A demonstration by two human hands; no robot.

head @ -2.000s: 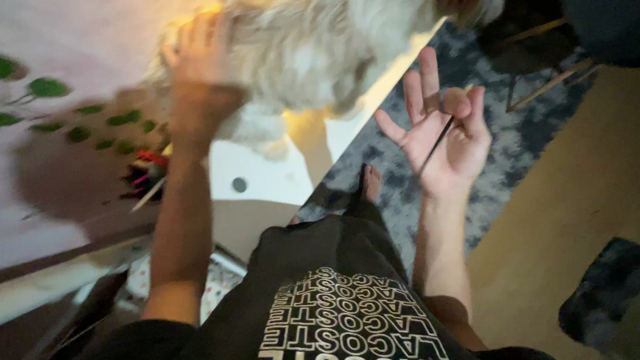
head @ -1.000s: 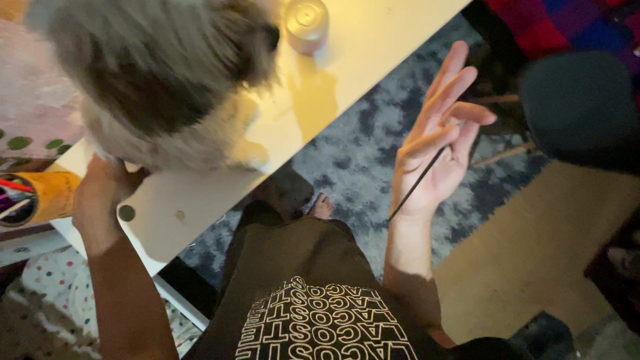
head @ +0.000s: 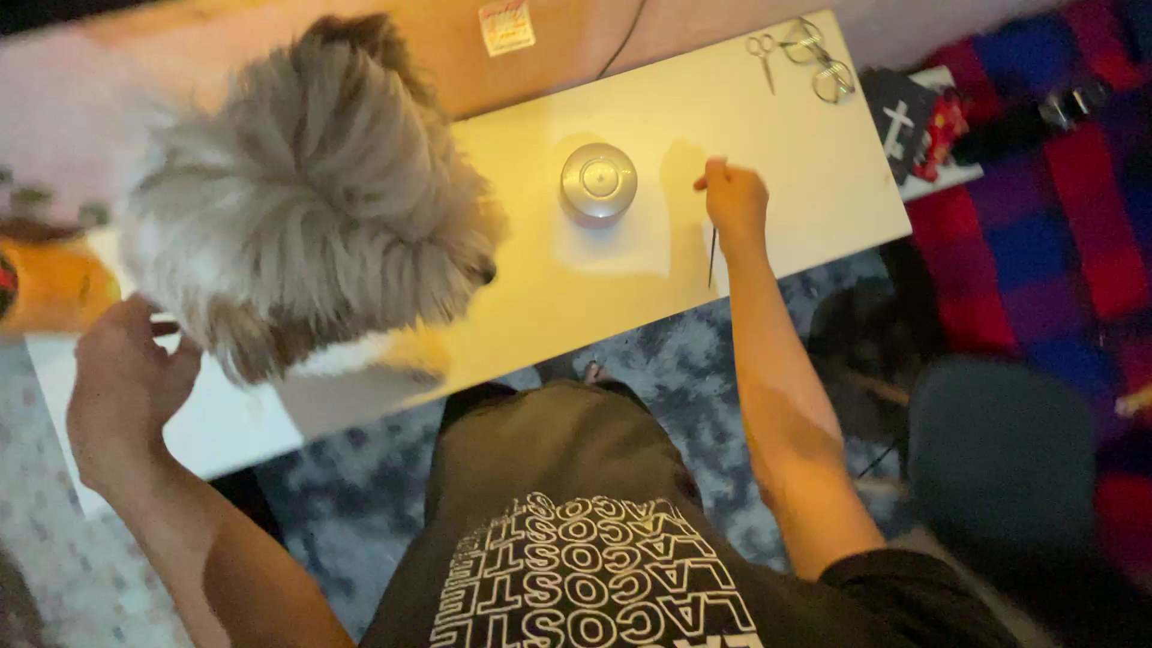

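Observation:
A long-haired grey dog (head: 315, 198) is on the left part of a white table (head: 810, 198). My left hand (head: 130, 369) is at the table's left end, just below the dog's left side; its fingertips are partly hidden by the fur. Over the right half of the table, my right hand (head: 736, 205) is closed around a thin dark stick (head: 712, 256) that points down toward the table's near edge. A round silver-coloured container or lamp (head: 598, 183) stands between the dog and my right hand.
Scissors (head: 765, 65) and eyeglasses (head: 817, 61) lie at the far right corner. An orange container (head: 58, 286) is at the far left. A dark chair (head: 1003, 450) stands at lower right, near a red and blue checked cloth (head: 1062, 189). A cable (head: 623, 40) runs down the wall.
My right hand, with its fingers spread around the stick over the floor before, is now closed over the table. The view has shifted to show more of the table's right end.

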